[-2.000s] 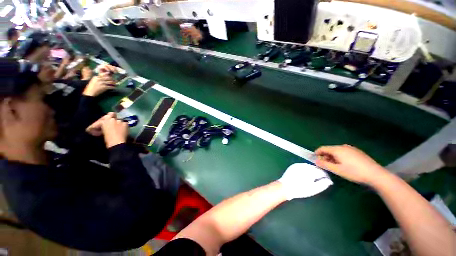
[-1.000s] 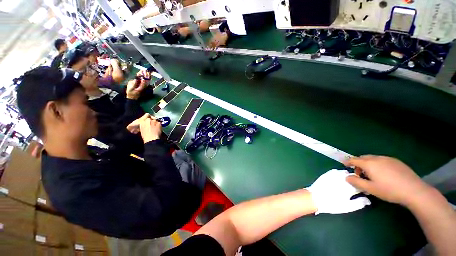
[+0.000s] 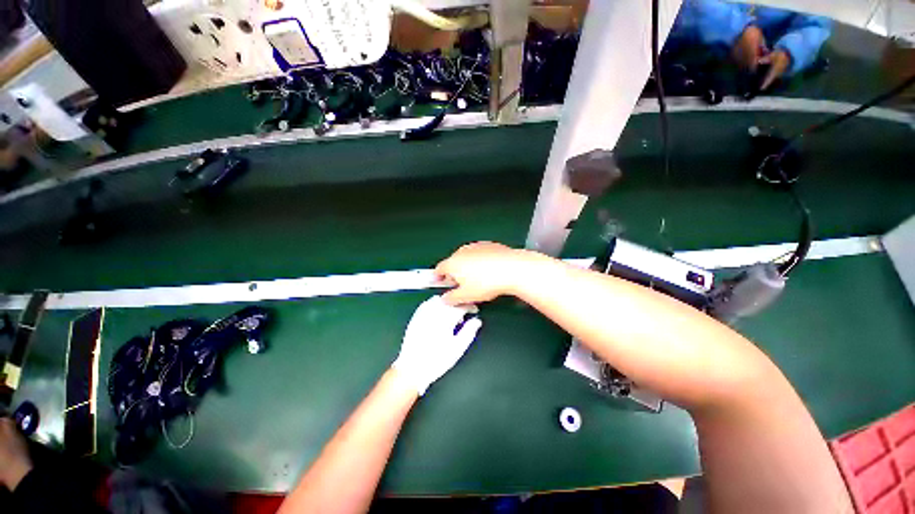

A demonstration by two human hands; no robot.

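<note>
My left hand (image 3: pixel 437 341), in a white glove, is at the centre near the white rail, its fingers closed around a small dark part (image 3: pixel 464 322) that shows only a little. My bare right hand (image 3: pixel 482 273) touches the gloved fingers from above; whether it holds anything is hidden. A pile of dark wired units (image 3: pixel 171 371) lies on the green bench to the left, with a round pale end piece at its right end. The screw feeder (image 3: pixel 657 269) stands to the right, partly behind my right forearm. The grey electric screwdriver (image 3: pixel 752 291) rests beside it.
A slanting metal post (image 3: pixel 597 120) rises behind the rail (image 3: pixel 341 285). A white ring (image 3: pixel 570 419) lies near the feeder. Dark strips (image 3: pixel 84 376) lie far left. Dark units sit on the conveyor (image 3: pixel 381 201). A red tray (image 3: pixel 883 457) is at right. A blue-sleeved person works across the line.
The view has swung right, bringing the feeder, screwdriver, post and red tray into sight; the neighbouring worker is mostly out of view. My hands remain together near the rail.
</note>
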